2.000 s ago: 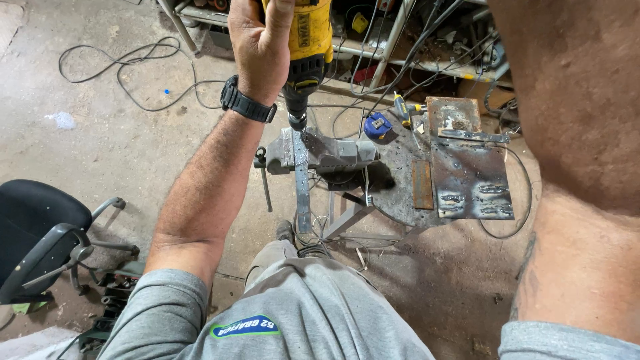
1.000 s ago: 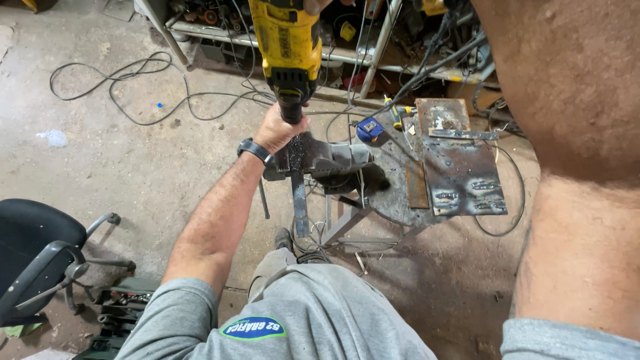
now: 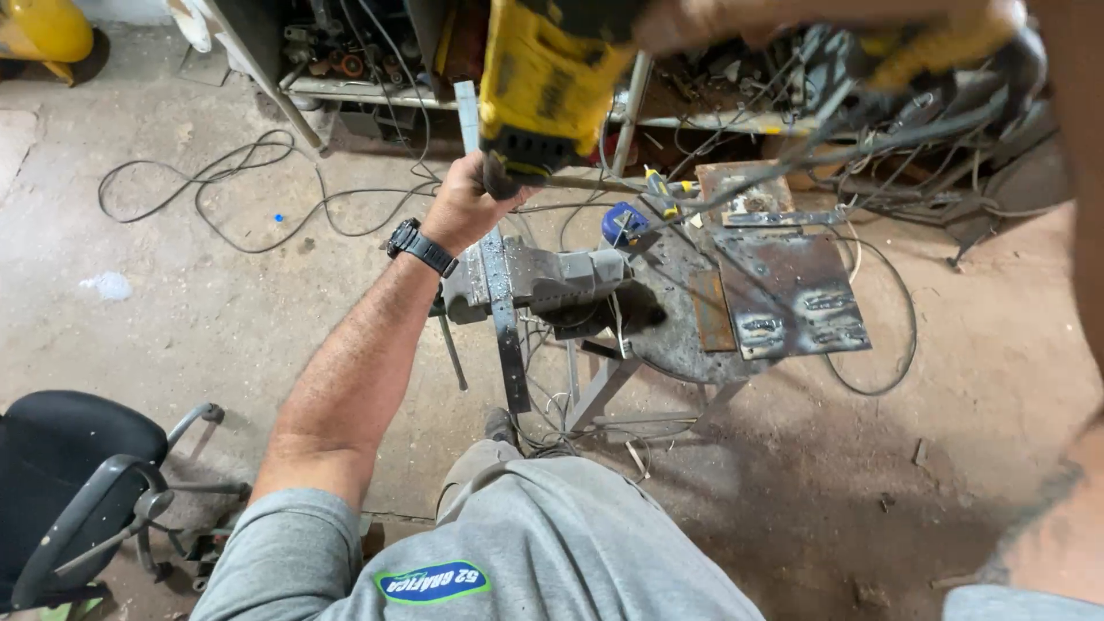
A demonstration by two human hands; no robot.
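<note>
My right hand (image 3: 703, 24), blurred at the top edge, holds the rear of a yellow and black DeWalt power drill (image 3: 552, 82). The thumb side of my left hand (image 3: 473, 205), with a black watch on the wrist, is against the drill's dark front end; its fingers are largely hidden. Below the drill, a long flat metal bar (image 3: 511, 358) is clamped in a grey bench vise (image 3: 561, 280), sticking out at both ends. Metal chips lie on the bar and vise. The drill's tip is hidden by my left hand.
Right of the vise, a round metal table (image 3: 681, 345) bears a blue tape measure (image 3: 623, 223), a rusty strip (image 3: 712, 310) and a steel plate with weld beads (image 3: 798, 293). Cables cross the floor and upper right. An office chair (image 3: 78, 483) stands lower left; loaded shelves (image 3: 379, 93) stand behind.
My left hand has gone from the side of the drill's body down to its front end. The bar's far end, hidden earlier, now shows beside the drill.
</note>
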